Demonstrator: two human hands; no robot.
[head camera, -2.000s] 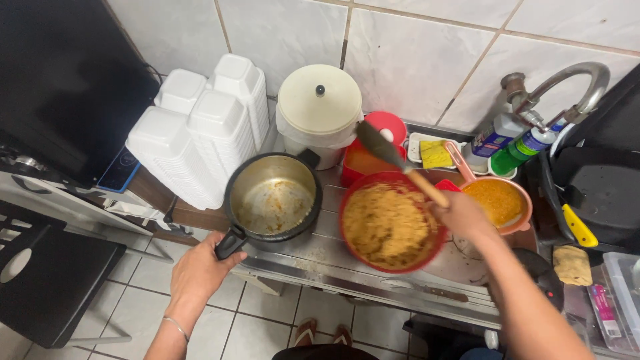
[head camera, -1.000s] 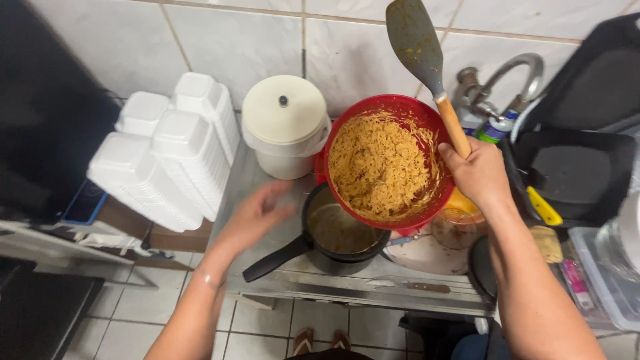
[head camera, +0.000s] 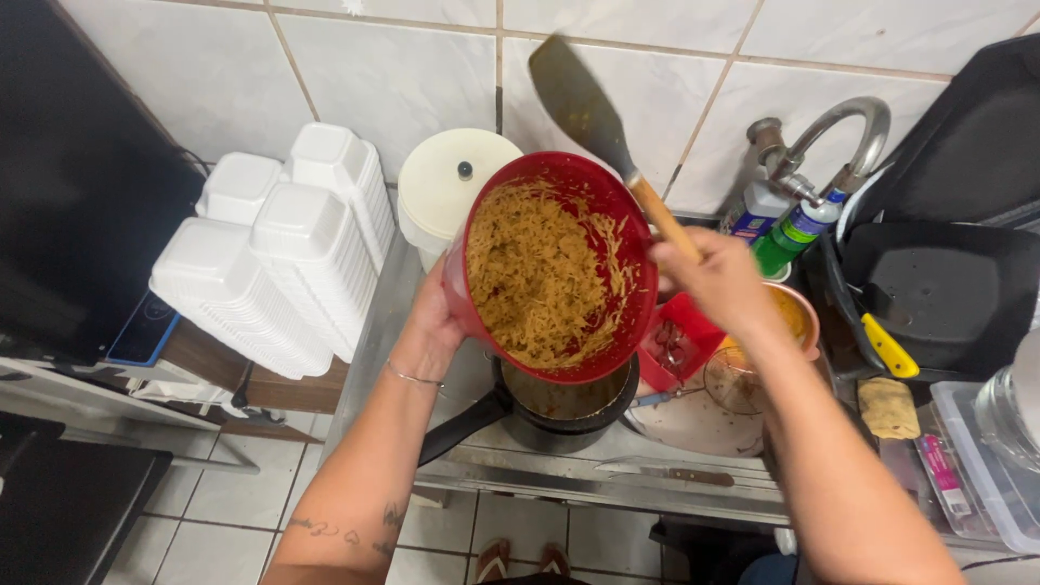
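Note:
My left hand (head camera: 443, 305) grips the left side of a red plastic bowl (head camera: 643, 284), which is tilted toward me above a dark pot (head camera: 561, 435). Shredded, seasoned food (head camera: 540, 272) fills much of the bowl. Near the bowl's right rim, my right hand (head camera: 711, 264) holds the wooden handle of a grey spatula (head camera: 585, 106), its blade raised above the bowl; whether the fingers also touch the rim I cannot tell. The pot's black handle (head camera: 463, 422) points down and left, and some residue shows inside the pot.
Stacks of white foam containers (head camera: 301, 236) stand left of a lidded cream canister (head camera: 439, 179). A red container (head camera: 682, 337), a strainer (head camera: 735, 380) and a knife (head camera: 700, 477) lie to the right. Beyond are a faucet (head camera: 865, 146), green bottle (head camera: 788, 244) and black pans (head camera: 934, 284).
The left hand has let go of the pot handle and taken hold of the red bowl. The bowl was lifted from the counter and now tilts over the pot, which has moved right.

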